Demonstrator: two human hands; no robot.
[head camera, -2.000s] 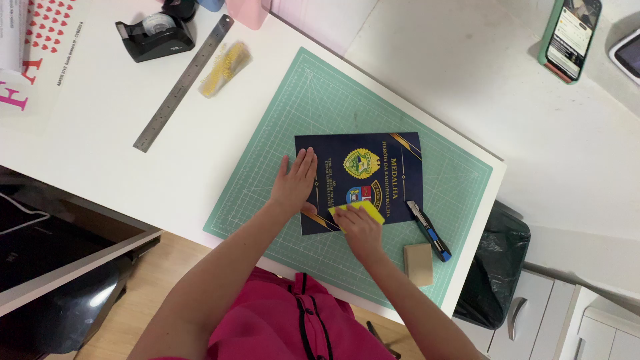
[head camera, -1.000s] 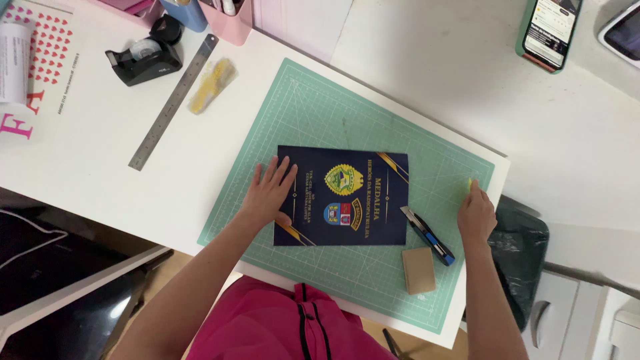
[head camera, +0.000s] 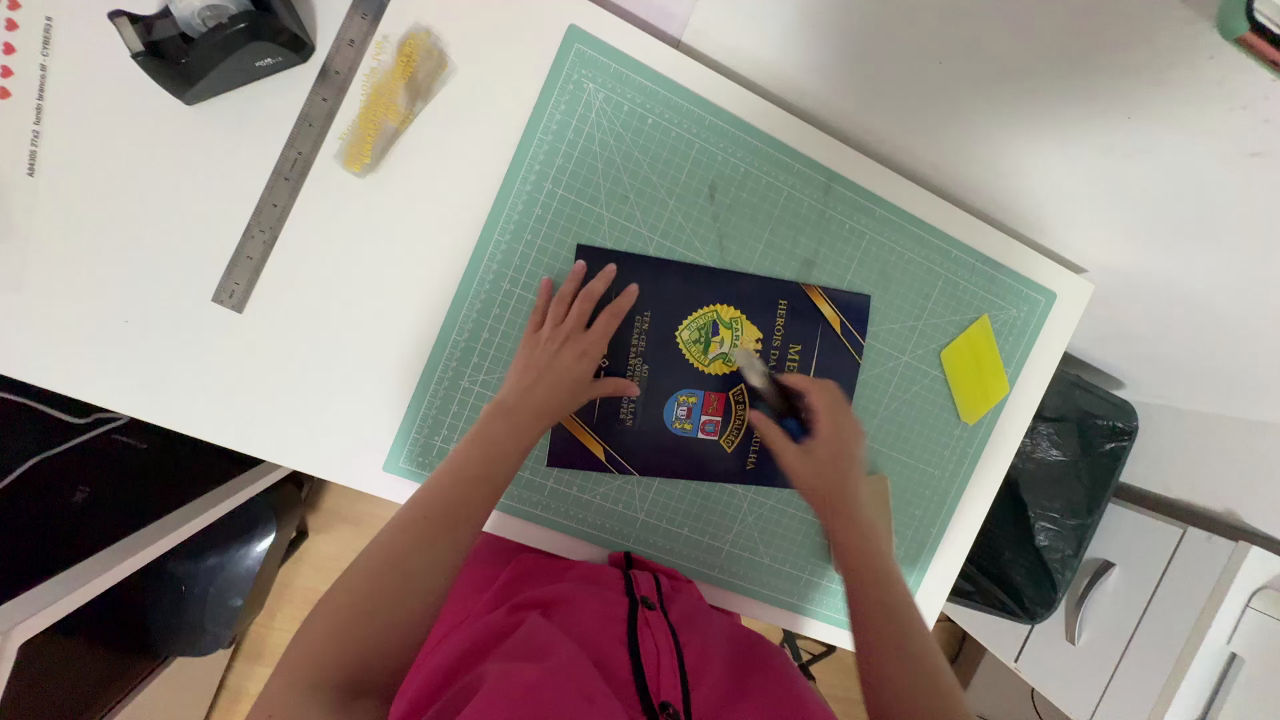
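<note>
A dark blue printed panel (head camera: 690, 270) with gold corner stripes, two crests and writing lies on a green cutting mat (head camera: 640, 160). My left hand (head camera: 572, 345) rests flat on its left part, fingers spread. My right hand (head camera: 820, 430) is closed around a utility knife (head camera: 772, 392), slightly blurred, whose tip is over the panel near the crests. Whether the blade touches the panel cannot be told. A yellow squeegee card (head camera: 975, 370) lies at the mat's right side. Partly under my right wrist is a tan block (head camera: 878, 500).
A steel ruler (head camera: 290, 170) and a clear packet with yellow contents (head camera: 395, 100) lie left of the mat. Behind them stands a black tape dispenser (head camera: 225, 45). A bin with a black liner (head camera: 1050, 490) stands off the table's right edge.
My right hand has let go of the yellow card, now on the mat's right, and has taken hold of the knife that lay beside the panel. My left hand stays on the panel. The view is closer.
</note>
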